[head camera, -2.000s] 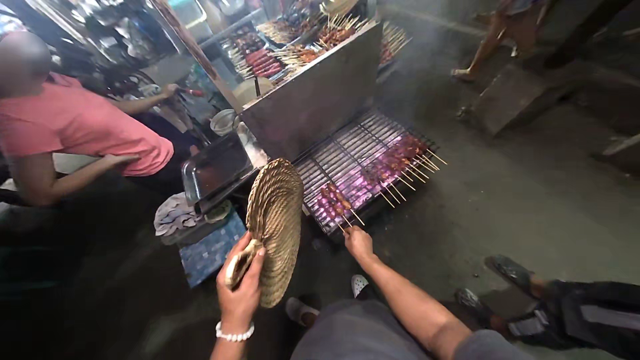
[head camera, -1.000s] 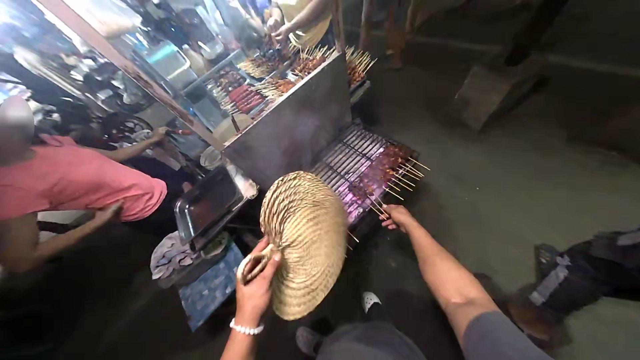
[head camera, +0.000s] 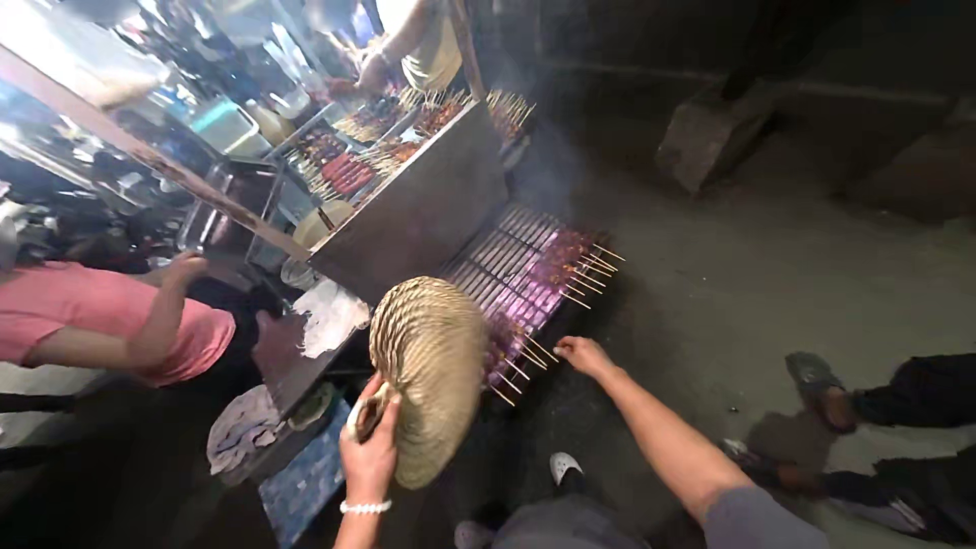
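Observation:
My left hand (head camera: 372, 442), with a white beaded bracelet at the wrist, grips the handle of a woven fan (head camera: 431, 381). The fan stands tilted beside the near left end of a charcoal grill grate (head camera: 499, 263). Skewered meat (head camera: 568, 255) lies in two groups on the grate, its sticks pointing out over the front edge. My right hand (head camera: 583, 356) is at the tip of a stick of the nearer skewers (head camera: 507, 351), fingertips pinched; whether they touch the stick cannot be told. Purplish glow shows under the bars, and smoke rises behind.
A metal panel (head camera: 427, 206) stands behind the grill. Trays of skewers (head camera: 347, 174) lie beyond it, near another person's arm (head camera: 393, 53). A person in a pink shirt (head camera: 114, 313) is at left. Cloths (head camera: 332, 316) lie nearby. A concrete block (head camera: 709, 137) and someone's legs (head camera: 900, 393) are at right.
Several skewers now lie apart at the near end of the grate, where the fan hid most of the grill a second ago. The metal tray beside the cart has moved back, and a white cloth shows there.

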